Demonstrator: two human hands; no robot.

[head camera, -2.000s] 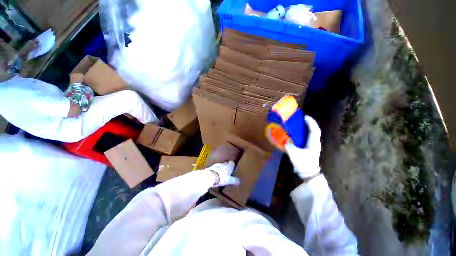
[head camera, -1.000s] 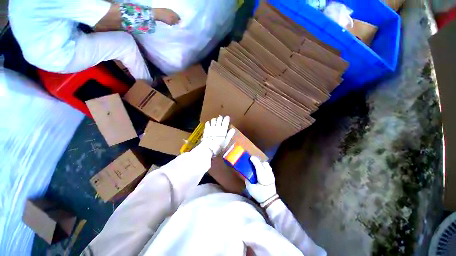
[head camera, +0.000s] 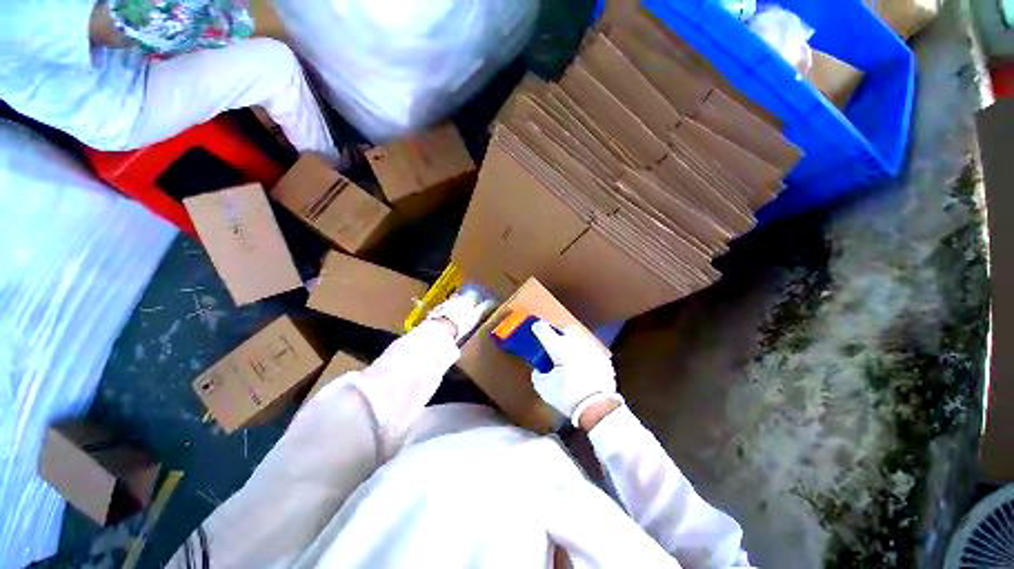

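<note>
A brown carton (head camera: 512, 372) lies in front of me at the foot of the leaning stack of flat cartons (head camera: 556, 239). My right hand (head camera: 576, 372), in a white glove, holds the blue and orange tape gun (head camera: 523, 337) on the carton's top. My left hand (head camera: 461, 311), also in a white glove, is at the carton's left side, slightly blurred; its fingertips are hard to make out, and I cannot tell whether it grips the carton. A yellow slatted edge (head camera: 437, 295) shows beside my left hand.
Several formed cartons (head camera: 261, 372) lie on the dark floor to the left. A person in white sits on a red stool (head camera: 184, 167) at upper left, near a large plastic bag (head camera: 406, 56). A blue tote (head camera: 873, 145) stands behind the stack. A stained concrete ledge (head camera: 812, 411) runs along the right.
The tape gun came down from the right onto the carton. My left hand moved from lying spread near the stack to lower at the carton's left side. The view has shifted.
</note>
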